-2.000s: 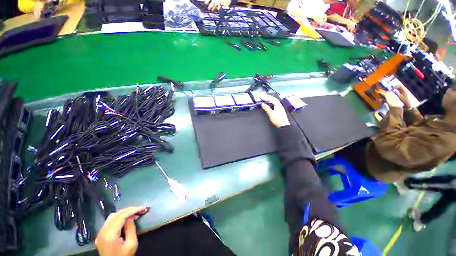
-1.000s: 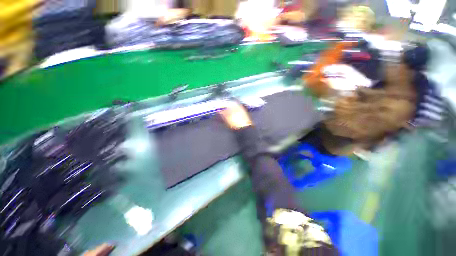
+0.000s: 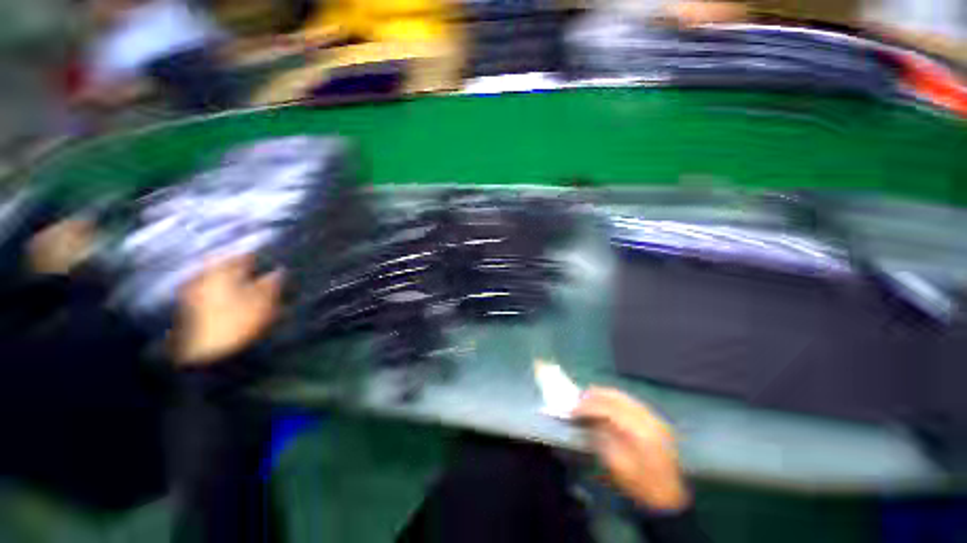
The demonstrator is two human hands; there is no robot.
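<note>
The view is strongly blurred. My right hand (image 3: pixel 636 445) has its fingertips closed on the end of the pale screwdriver handle (image 3: pixel 557 389), low over the near part of the table. My left hand (image 3: pixel 221 310) reaches forward at the left, at the near side of the stack of modules (image 3: pixel 239 207). Blur hides whether its fingers grip anything. The heap of black cables (image 3: pixel 456 265) lies between the stack and the dark mat (image 3: pixel 732 329). A blurred row of modules (image 3: pixel 732 242) lies along the mat's far edge.
Another person's hand (image 3: pixel 64 246) and dark clothing are at the far left, beside the stack. The raised green strip (image 3: pixel 636 138) runs behind the table (image 3: pixel 477 398). People and blurred trays (image 3: pixel 742 58) are beyond it. A blue stool (image 3: pixel 292 435) shows below the table.
The view has swung left, bringing the module stack and another person into sight. My right hand has left the module row and moved to the screwdriver. My left hand has moved forward to the stack.
</note>
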